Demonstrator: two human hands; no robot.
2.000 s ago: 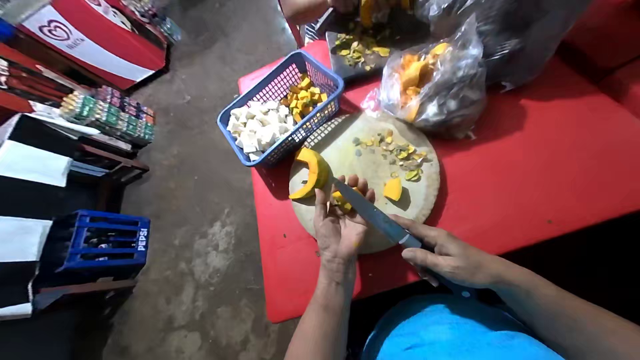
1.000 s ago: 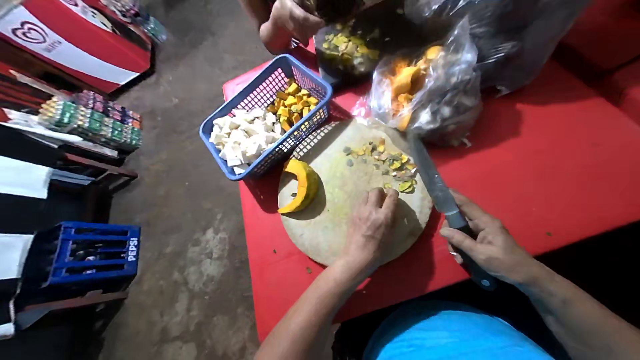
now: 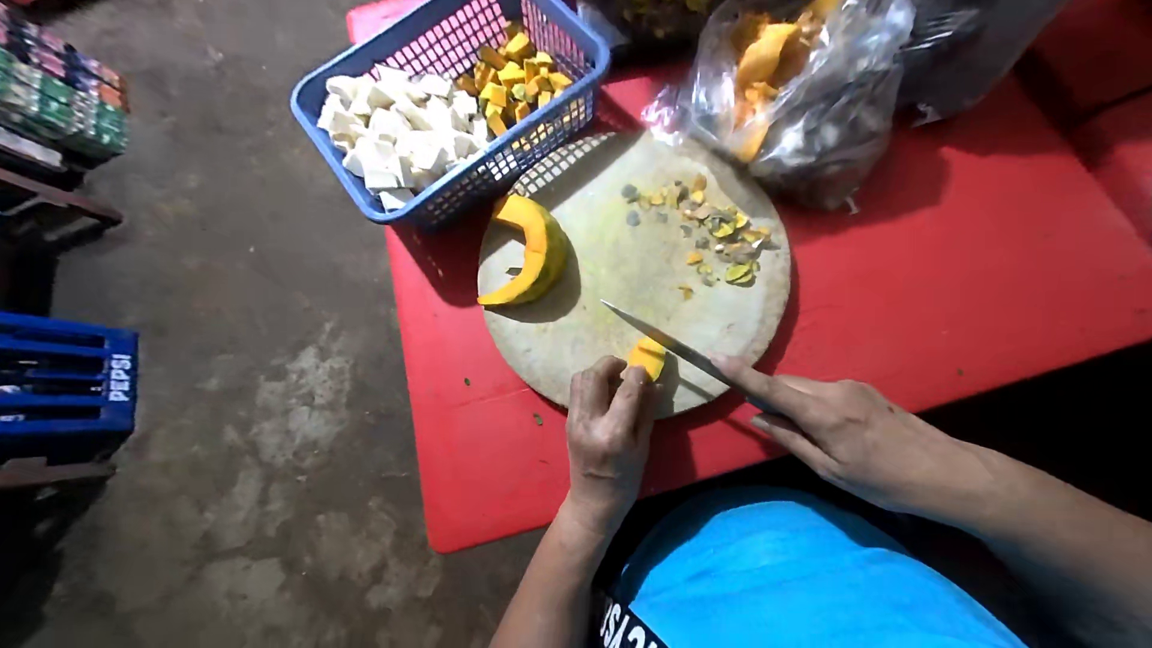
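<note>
On a round cutting board (image 3: 576, 342), near its front edge, my left hand (image 3: 614, 423) holds a small piece of pumpkin (image 3: 647, 357) with its fingertips. My right hand (image 3: 832, 432) grips a kitchen knife (image 3: 688, 353), whose blade lies over or against the piece, its tip pointing to the upper left; whether it cuts in cannot be told. A curved pumpkin wedge (image 3: 538, 255) rests at the board's left side. Peel scraps (image 3: 720, 225) are scattered on the upper right of the board. The knife's handle is mostly hidden in my right hand.
A blue plastic basket (image 3: 346, 184) with white chunks (image 3: 405, 130) and pumpkin cubes (image 3: 513, 81) stands behind the board's left. A clear plastic bag (image 3: 810, 108) of pumpkin scraps lies behind its right. The red table (image 3: 909, 297) ends at front and left; a blue crate (image 3: 67, 382) stands beyond.
The pumpkin wedge, near my left hand two seconds ago, lies on the board. My left hand has moved to the board's front edge. The knife has swung from pointing up to the upper left.
</note>
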